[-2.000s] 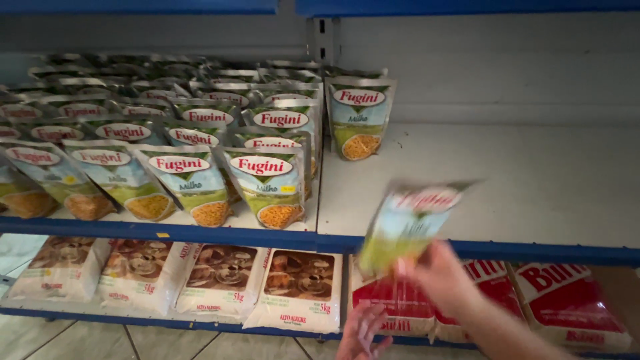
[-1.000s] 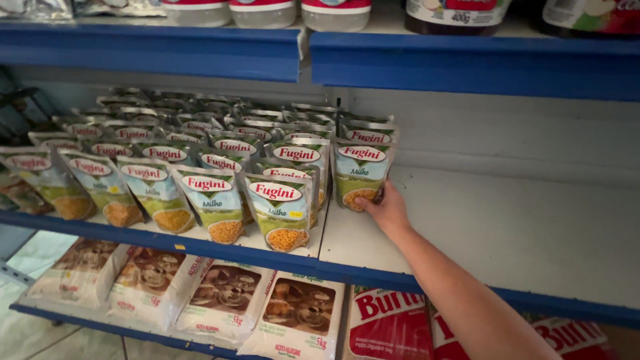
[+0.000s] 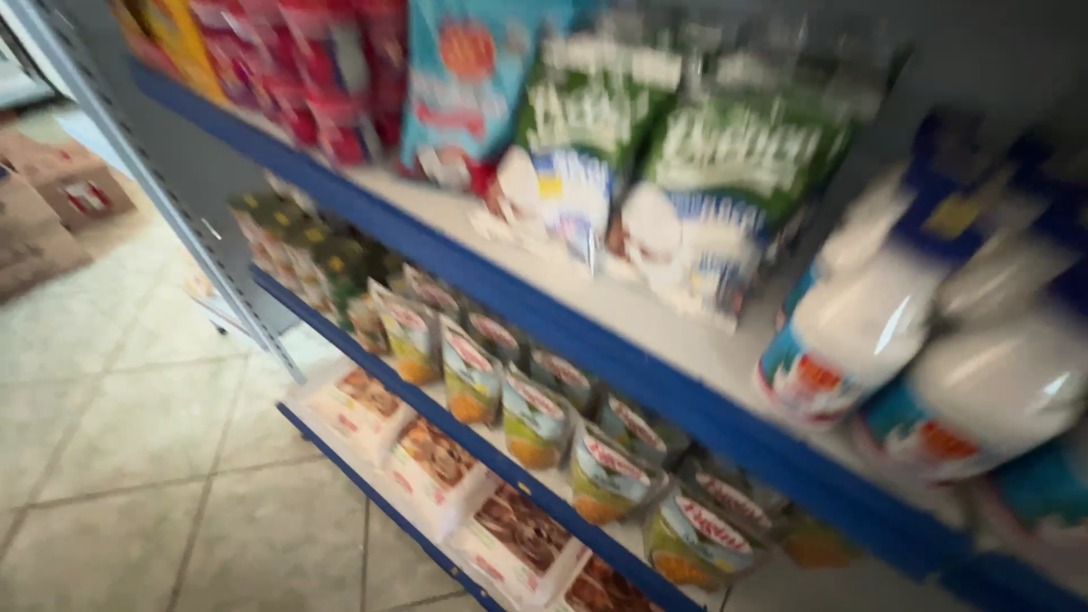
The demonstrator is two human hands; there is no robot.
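Neither my left hand nor my right hand shows in the head view now. The picture is blurred and tilted. A row of Fugini corn pouches (image 3: 535, 416) stands on the middle shelf, with more pouches behind the front ones. At the far left end of that shelf are green-topped packages (image 3: 297, 246). Large white bags with brown pictures (image 3: 438, 450) lie on the bottom shelf below the pouches.
The upper shelf's blue edge (image 3: 527, 297) crosses the view. On it are green-and-white bags (image 3: 731, 161), a light blue bag (image 3: 467, 93), pink-red packages (image 3: 314, 76) and white bottles with blue caps (image 3: 867, 297). Cardboard boxes (image 3: 51, 204) rest on the tiled floor (image 3: 127, 425) at left.
The view has swung strongly to the left and tilted. One second ago my right hand held a corn pouch at the right end of the pouches; now no hand is in view.
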